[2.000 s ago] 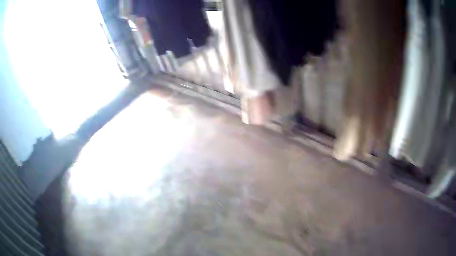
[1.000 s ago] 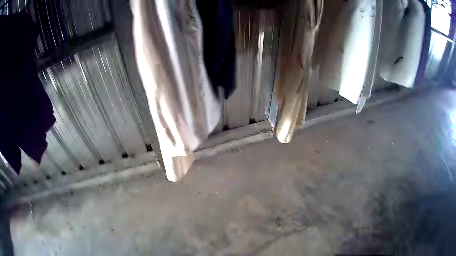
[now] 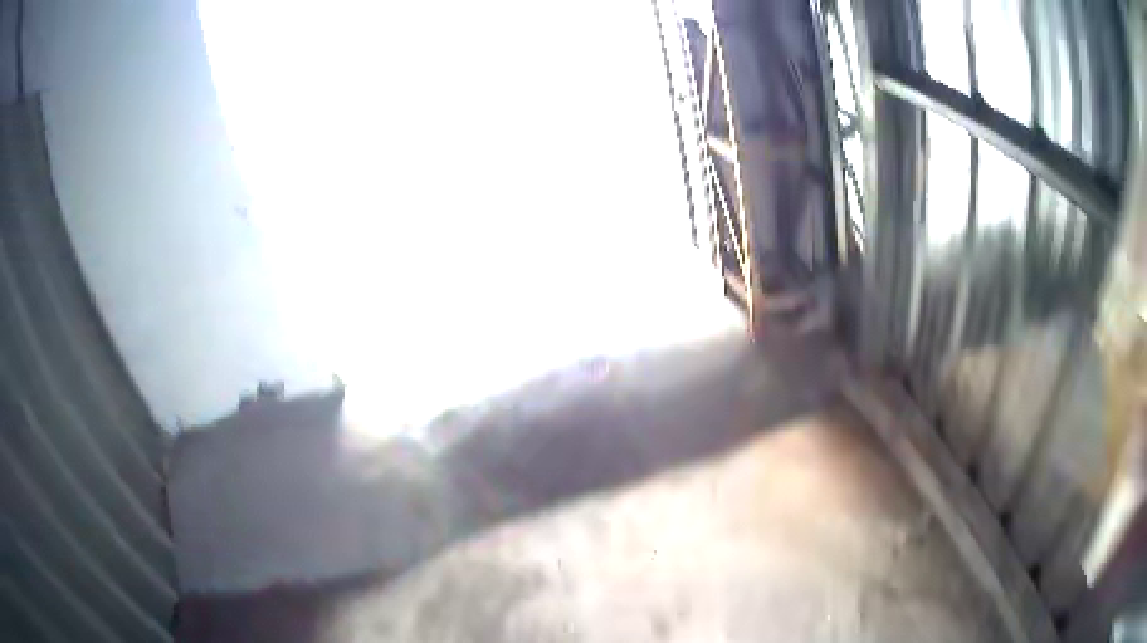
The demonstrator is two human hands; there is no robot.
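Neither of my hands is in the picture. Nearest in front of me is the concrete floor (image 3: pixel 654 553), brightly lit with a darker shadow band across it. On the right is corrugated metal sheeting (image 3: pixel 899 251) with a diagonal rail (image 3: pixel 994 126). At the right edge hangs a blurred pale and yellowish cloth (image 3: pixel 1126 327), cut off by the edge.
Ribbed grey sheeting (image 3: pixel 76 415) stands on the left beside a pale wall (image 3: pixel 120 226). A very bright, washed-out opening fills the top middle. A thin ladder-like frame (image 3: pixel 723 151) stands upright at its right. A low ledge (image 3: pixel 937 484) runs along the right sheeting's foot.
The view has swung away from the row of hanging clothes towards the bright opening. Only a piece of cloth at the right edge still shows. The left sheeting and pale wall are back in view.
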